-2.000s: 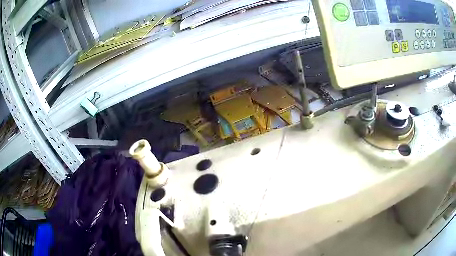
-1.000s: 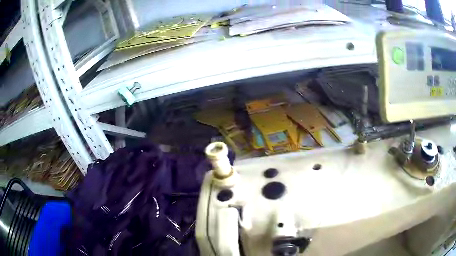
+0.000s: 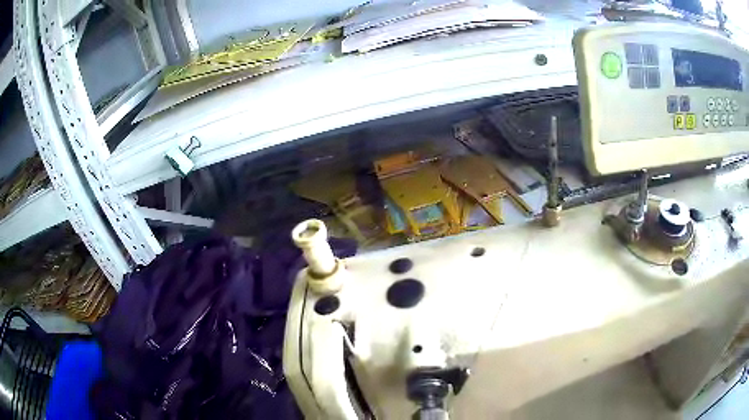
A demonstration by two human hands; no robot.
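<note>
The cream sewing machine (image 3: 509, 287) fills the lower right of the head view. A cream-brass knob (image 3: 316, 253) stands on its left end, and the dark thread tension assembly (image 3: 430, 385) is on its face at the bottom edge. Dark purple garment pieces (image 3: 193, 328) with pale glints lie heaped left of the machine head. The needle area is out of the picture. Neither my left hand nor my right hand is in view.
A blue bin (image 3: 75, 381) and black curved slats (image 3: 23, 361) are at lower left. A white perforated post (image 3: 78, 156) and shelf (image 3: 394, 94) with a teal clip (image 3: 183, 156) stand behind. Yellow-brown templates (image 3: 419, 197) lie beneath the shelf. The control panel (image 3: 649, 135) is upper right.
The view swung so the machine shifted right and down, then partly back left and up. More of the dark heap and blue bin shows than two seconds ago. No hand has appeared.
</note>
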